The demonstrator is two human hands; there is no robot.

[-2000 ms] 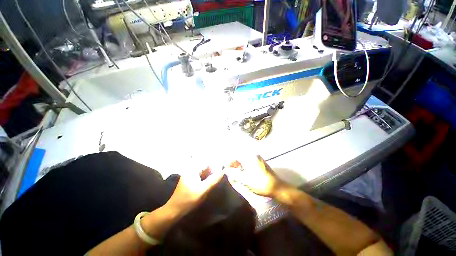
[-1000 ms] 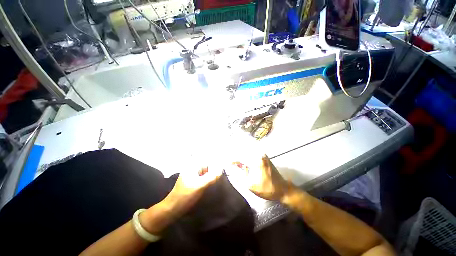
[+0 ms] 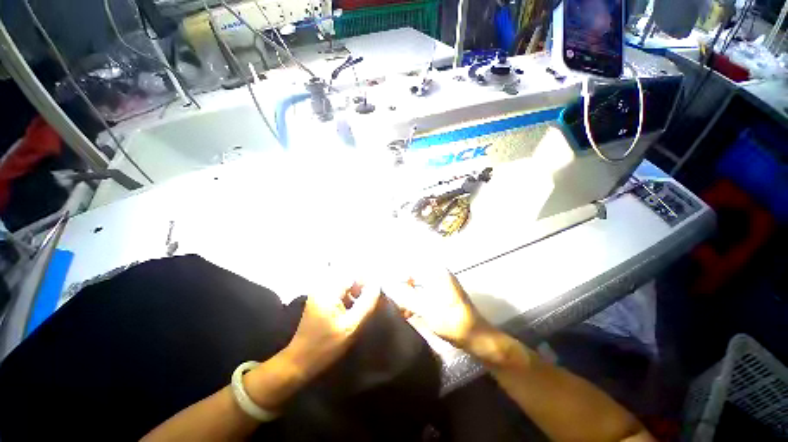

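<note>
The black garment piece lies over the left front of the white table and hangs over its edge below my hands. My left hand, with a pale bangle at the wrist, has its fingertips closed on the cloth's upper edge. My right hand is just right of it, fingers bent close to the same edge; glare washes out its fingertips, so its hold cannot be told. The white sewing machine with a blue stripe stands beyond. Its needle area is lost in the bright light.
A brassy and dark cluster rests against the machine. A smartphone with a white cable stands above the head. A white openwork basket is at the lower right. A blue strip lies at the table's left edge.
My right hand has shifted slightly left and its fingers are more bent. My left fingers have moved slightly and show more clearly. The garment piece is almost unchanged.
</note>
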